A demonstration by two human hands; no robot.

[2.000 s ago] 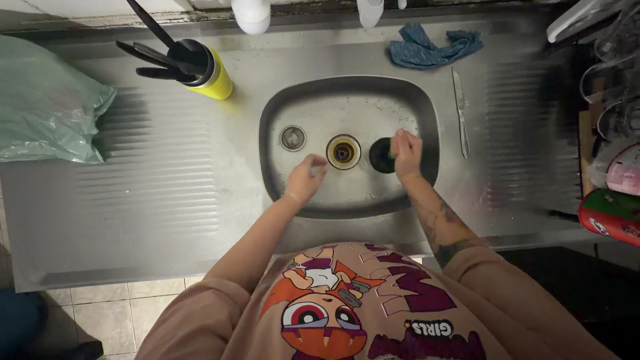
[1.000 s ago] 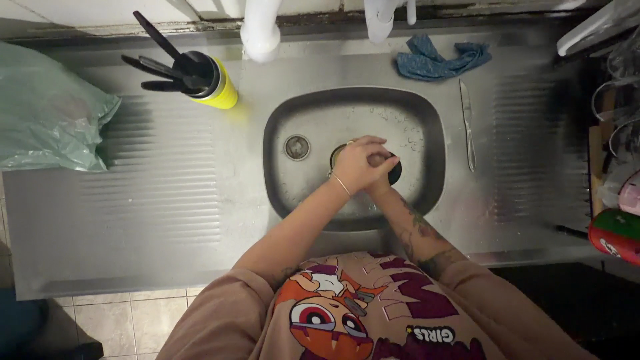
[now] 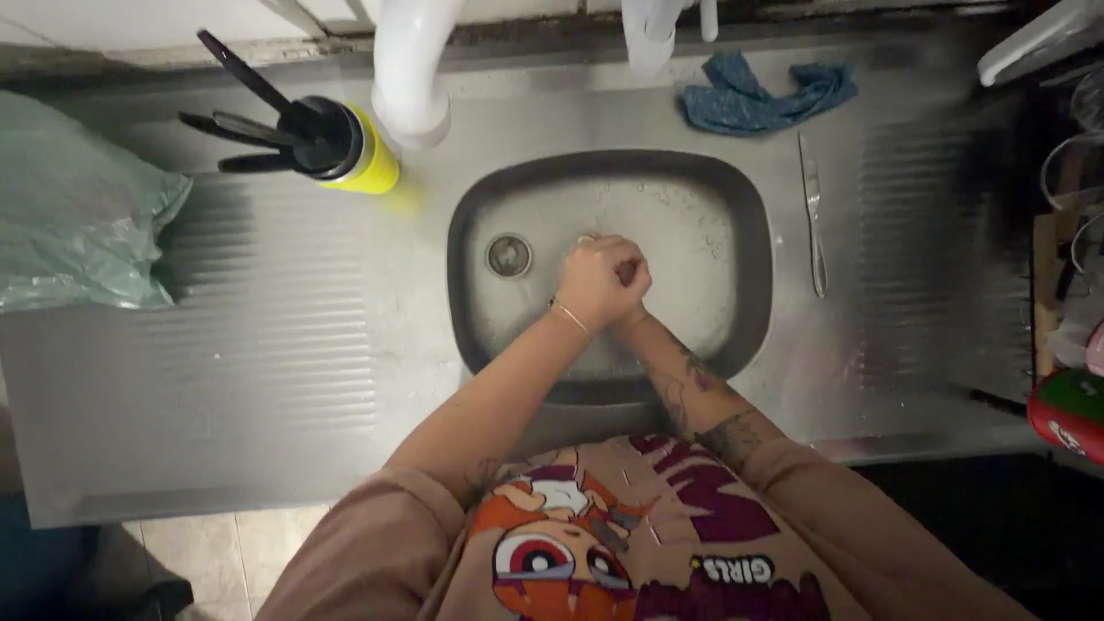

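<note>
My left hand [image 3: 597, 278] is closed over my right hand [image 3: 631, 302] above the middle of the stainless steel sink basin [image 3: 742, 259]. The fingers are curled together, and whatever lies between the palms is hidden. Most of the right hand is covered by the left. A round metal strainer [image 3: 509, 256] sits in the basin to the left of the hands. The drain seen earlier is hidden behind the hands, apart from perhaps a bit of its rim. Water drops dot the basin floor.
A blue cloth [image 3: 746, 99] and a table knife [image 3: 812, 216] lie right of the basin. At left stand a yellow holder [image 3: 378, 159] with black utensils and a green plastic bag [image 3: 69, 207]. A white faucet [image 3: 410, 78] rises behind; glasses [image 3: 1074, 172] are at the right edge.
My hands were apart over the basin two seconds ago and have come together. The dark round thing at my right hand in the earlier frames is no longer visible.
</note>
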